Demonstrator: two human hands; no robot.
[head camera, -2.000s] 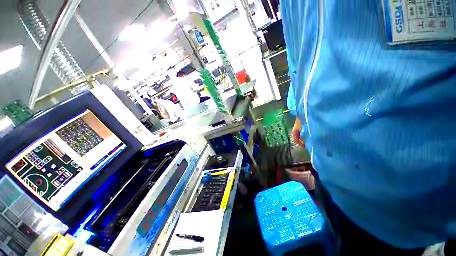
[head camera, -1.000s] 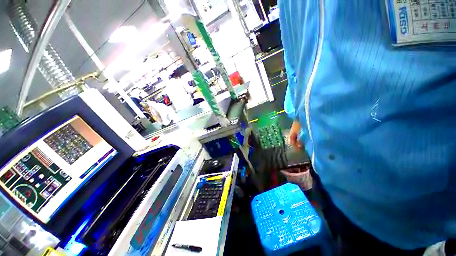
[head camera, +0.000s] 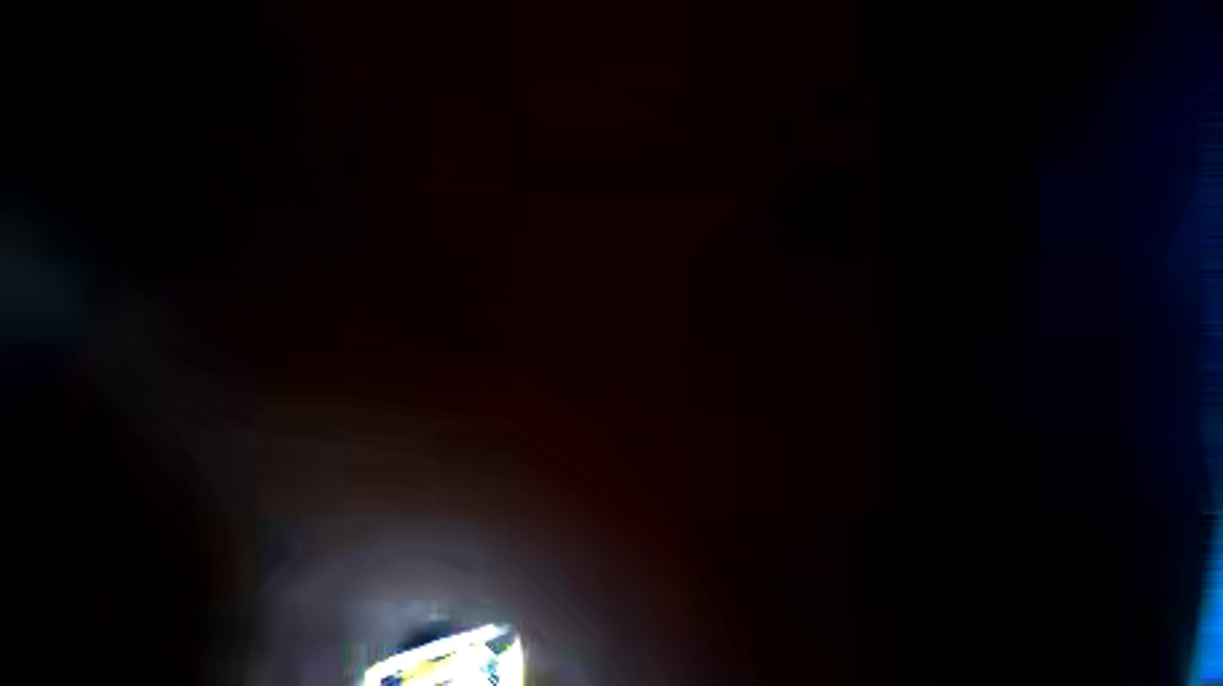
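Almost the whole view is dark, as if something lies close over the lens; what it is cannot be told. A small bright patch (head camera: 463, 662) with white and yellow shows at the bottom edge, too small to name for certain. Neither of my hands can be made out.
A bright blue strip of cloth (head camera: 1212, 603), like the smock, shows at the far right edge. A blurred grey glow surrounds the bright patch. Nothing else can be told apart.
The view has gone dark. The monitor, machine, keyboard shelf, pen and blue stool no longer show, nor does the hand beside the smock. Only a slim part of the blue remains.
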